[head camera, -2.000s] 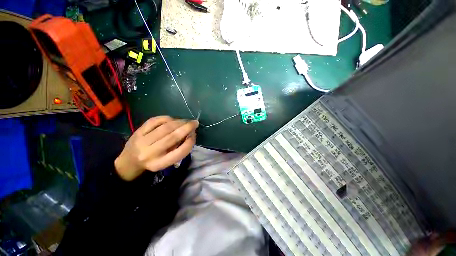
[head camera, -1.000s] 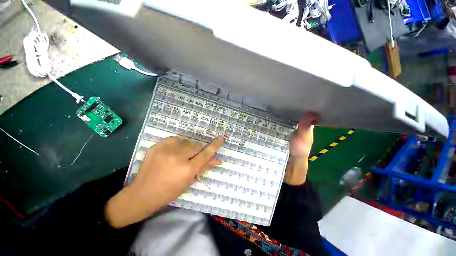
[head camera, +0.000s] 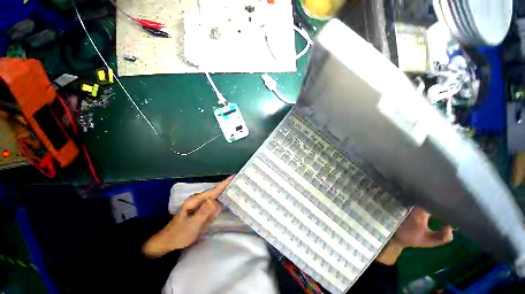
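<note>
A grey SMD component sample box (head camera: 314, 198) with rows of small labelled compartments lies open and tilted over my lap, its grey lid (head camera: 368, 109) raised. My left hand (head camera: 193, 221) holds the box at its left corner, with the fingers at the edge. My right hand (head camera: 411, 229) is at the box's right edge, below the lid and partly hidden by it. The small green circuit board (head camera: 231, 122) lies on the dark green bench, with a white cable at its upper edge. A thin solder wire (head camera: 128, 95) runs down to the bench left of the board.
An orange multimeter (head camera: 43, 118) with red leads stands at the left. A pale stained mat (head camera: 152, 51) at the back holds red and black clips (head camera: 151, 26). A white cable plug (head camera: 268, 81) lies right of the board. A grey ribbed hose (head camera: 475, 20) is at the upper right.
My left hand has moved off the compartments to the box's left corner. The view has swung back left since one second ago. My right hand remains at the box's right side.
</note>
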